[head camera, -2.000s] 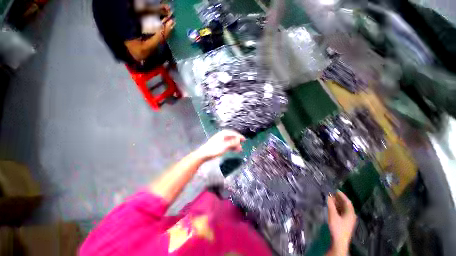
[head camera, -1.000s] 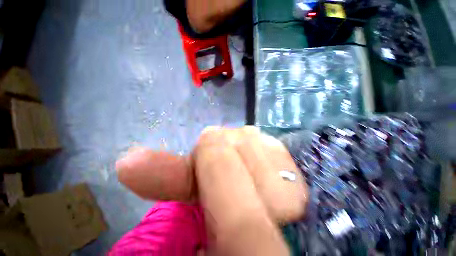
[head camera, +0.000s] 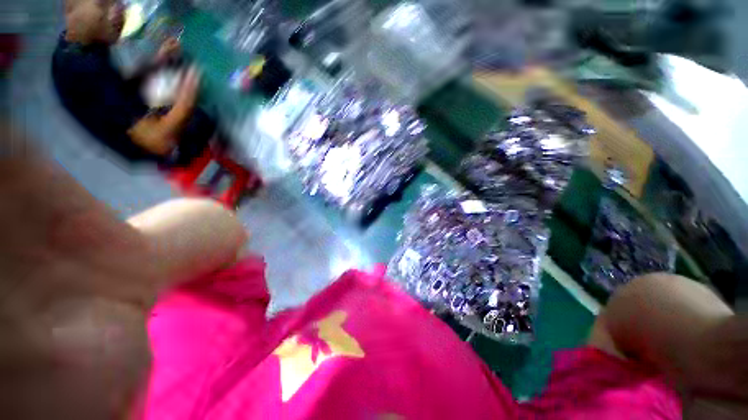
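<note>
A clear blister tray of small dark and silver parts (head camera: 472, 254) lies on the green surface in front of me. A second shiny filled tray (head camera: 353, 152) lies beyond it, and more small parts (head camera: 533, 152) lie to its right. My left hand (head camera: 78, 279) is bare, very large and blurred at the left edge, close to the camera. My right hand (head camera: 677, 328) is bare and blurred at the right edge, cut off by it. Neither hand touches the trays; the fingers of both are too hidden or blurred to read.
A person in dark clothing (head camera: 102, 102) sits on a red stool (head camera: 217, 176) at the far left side of the bench. A yellowish-brown strip (head camera: 619, 148) runs along the right. More clear packs (head camera: 627, 246) lie at the right. Grey floor (head camera: 299, 254) shows beside the bench.
The view has swung back over the trays. My left hand has moved from the middle to the left edge, close to the camera. My right hand has come into view at the right.
</note>
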